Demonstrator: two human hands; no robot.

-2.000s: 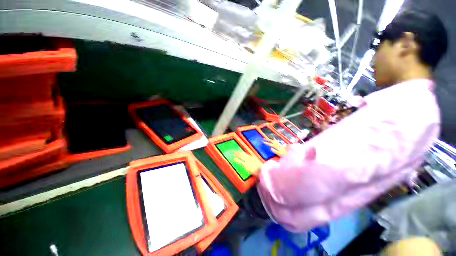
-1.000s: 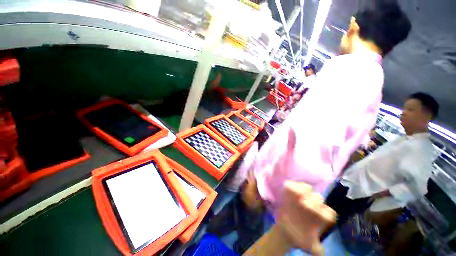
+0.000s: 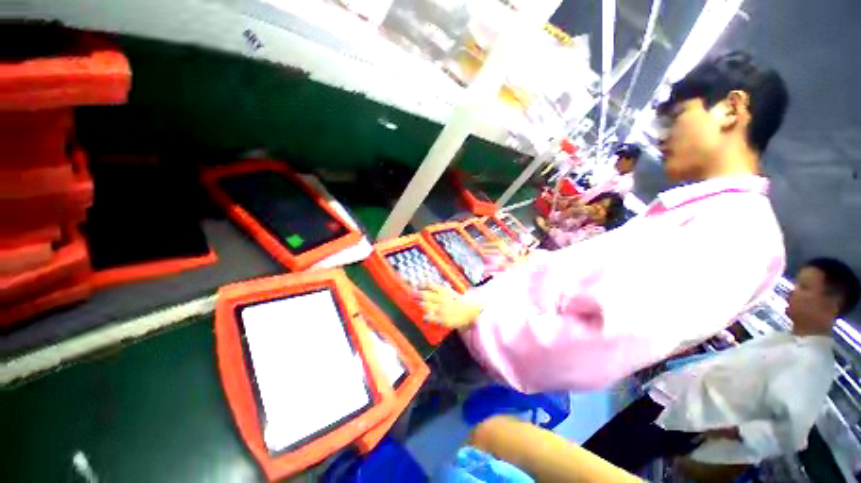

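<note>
A tablet with a plain white screen (image 3: 304, 366) sits in an orange-red foam tray (image 3: 229, 351) on the green bench at lower left centre. It overlaps a second tray (image 3: 415, 375), whose tablet shows only a strip of lit screen. No hand is on either. A blurred bare forearm (image 3: 557, 455), which looks like my right, crosses the bottom edge beside light blue cloth; its hand is out of the picture. My left hand is not in view.
Foam trays (image 3: 42, 179) are stacked at left beside a dark tablet (image 3: 146, 222). A dark tablet with a green mark (image 3: 276, 209) lies behind. A pink-smocked person (image 3: 604, 302) touches checkered-screen tablets (image 3: 415, 267). A blue stool (image 3: 514, 404) stands below.
The view has swung back left and up since one second ago. The bare hand seen then at bottom centre has left the picture. The neighbour's hands are back on the neighbouring tablets.
</note>
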